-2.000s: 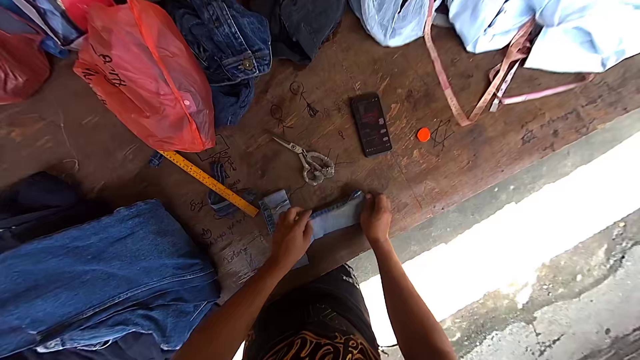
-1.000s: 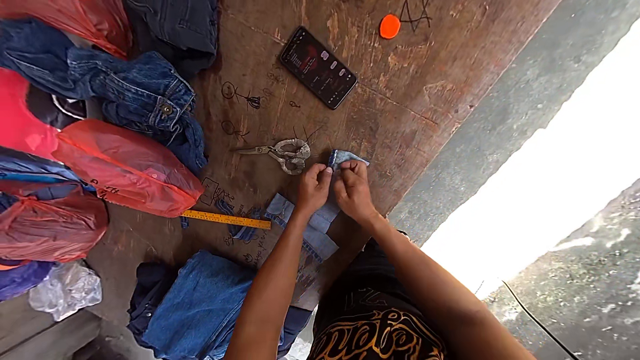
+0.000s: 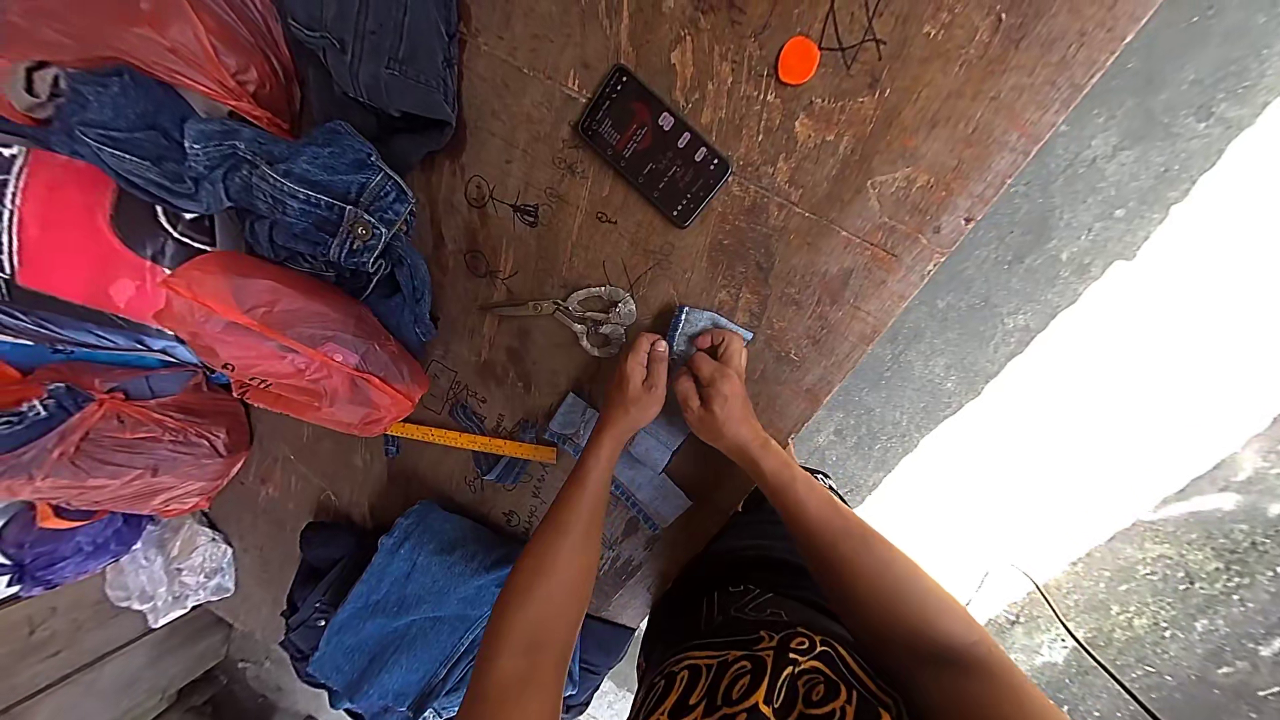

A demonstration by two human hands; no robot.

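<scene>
My left hand (image 3: 637, 385) pinches the left edge of a light-blue denim piece (image 3: 704, 322), near its stitched seam. My right hand (image 3: 718, 390) grips the lower part of that same piece, fingers bent. Below my hands, other cut denim pieces (image 3: 648, 488) lie on the wooden table (image 3: 840, 200), partly hidden by my left forearm. Scissors with wrapped handles (image 3: 590, 315) rest just left and above my left hand, blades pointing left. A yellow ruler (image 3: 475, 441) lies farther left, one end beside the denim pieces and the other against a red plastic bag (image 3: 300, 345).
A smartphone (image 3: 655, 145) with a lit screen and an orange round cap (image 3: 799, 60) lie beyond my hands. Jeans (image 3: 300, 190) and a second red bag (image 3: 150, 445) are heaped at left. Folded blue jeans (image 3: 420, 610) lie lower left. The table's edge (image 3: 985, 215) runs diagonally at right.
My hands have come closer together. Two seconds ago they were spread along a strip of denim; now both are at one small piece. The view has turned and moved nearer.
</scene>
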